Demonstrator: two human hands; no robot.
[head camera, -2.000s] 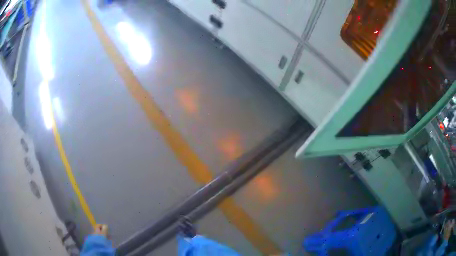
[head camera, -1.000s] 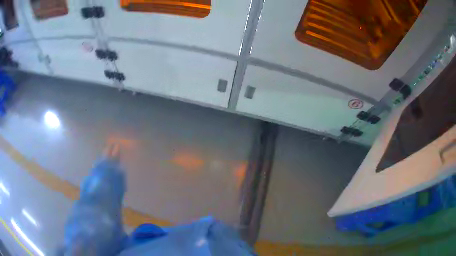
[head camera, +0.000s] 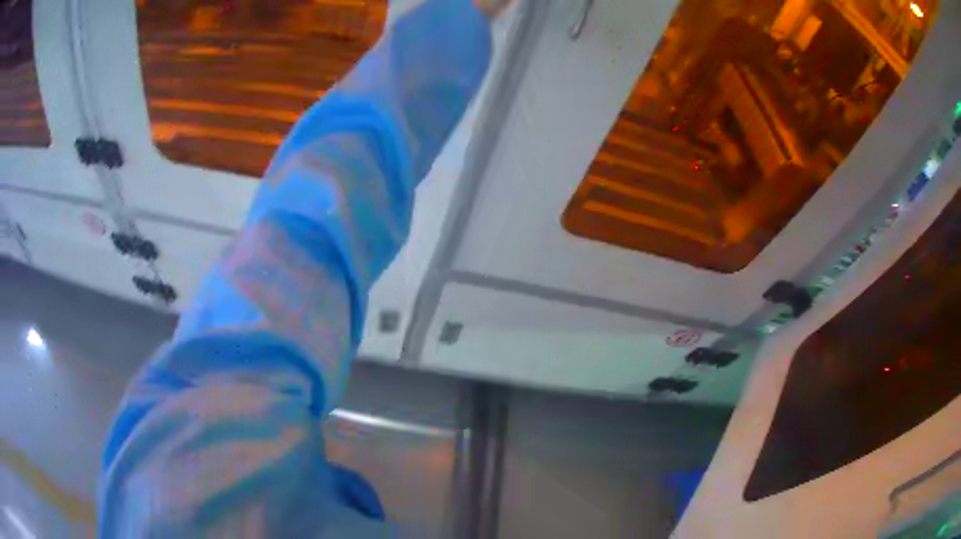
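Observation:
My left arm in a blue sleeve reaches from the bottom left up to the top edge. Only a small blurred part of my left hand (head camera: 491, 6) shows there, cut off by the edge, at the seam between two pale machine doors. Its fingers and any contact with the door are hidden. The right-hand door (head camera: 548, 211) has an amber window (head camera: 727, 158) and a thin handle (head camera: 581, 19) at the top. My right hand is not in view.
A pale door or panel with a dark window (head camera: 864, 358) juts out at the right. Black hinges (head camera: 100, 153) sit on the machine front. A dark floor strip (head camera: 482, 463) runs towards the machine. Something blue (head camera: 685, 486) shows low at the right.
The view has turned from the aisle floor to the machine front and moved closer. My left arm has risen from low over the floor to the doors' upper part.

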